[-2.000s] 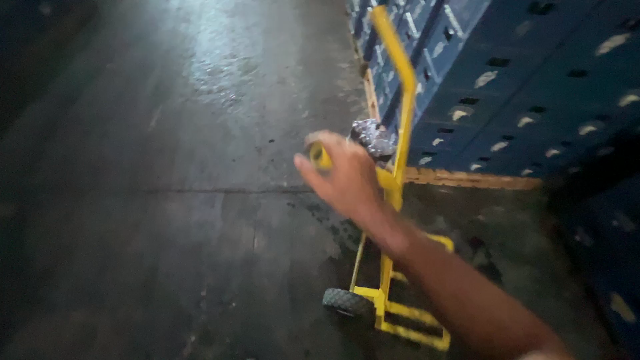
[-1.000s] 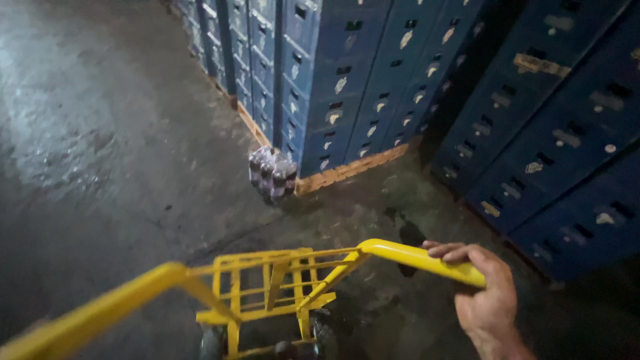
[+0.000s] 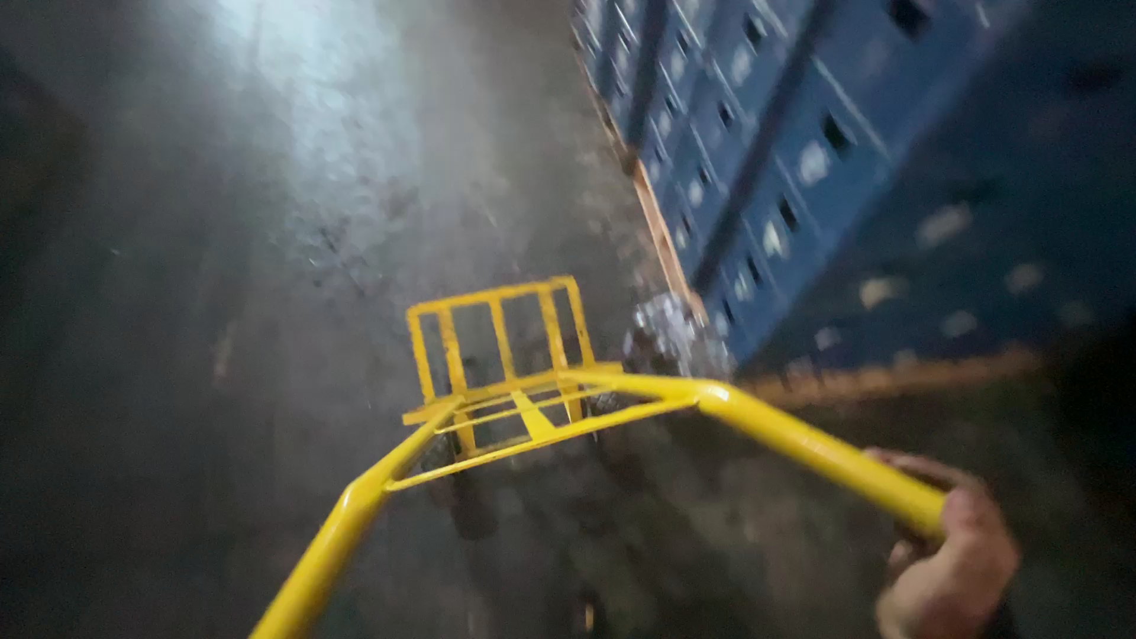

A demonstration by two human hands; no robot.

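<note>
A yellow metal hand truck point(image 3: 541, 429) spreads across the lower middle, its two handles pointing back towards me and its barred toe plate point(image 3: 497, 293) reaching forward low over the floor. My right hand point(image 3: 954, 541) is wrapped around the end of the right handle at the lower right. The left handle point(image 3: 324, 550) runs out of the bottom edge, and my left hand is outside the picture. Dark wheels show partly beneath the frame, blurred.
Tall stacks of blue plastic crates point(image 3: 799, 177) stand on wooden pallets point(image 3: 661, 235) at the right. By the pallet corner sits a clear-wrapped pack of bottles point(image 3: 674, 333), just beyond the hand truck. Dark concrete floor point(image 3: 222, 266) extends on the left.
The view has swung. Two seconds ago a hand was over the upright hand truck; one second ago my right hand was on its right handle. The truck has turned and now leans back towards me.
</note>
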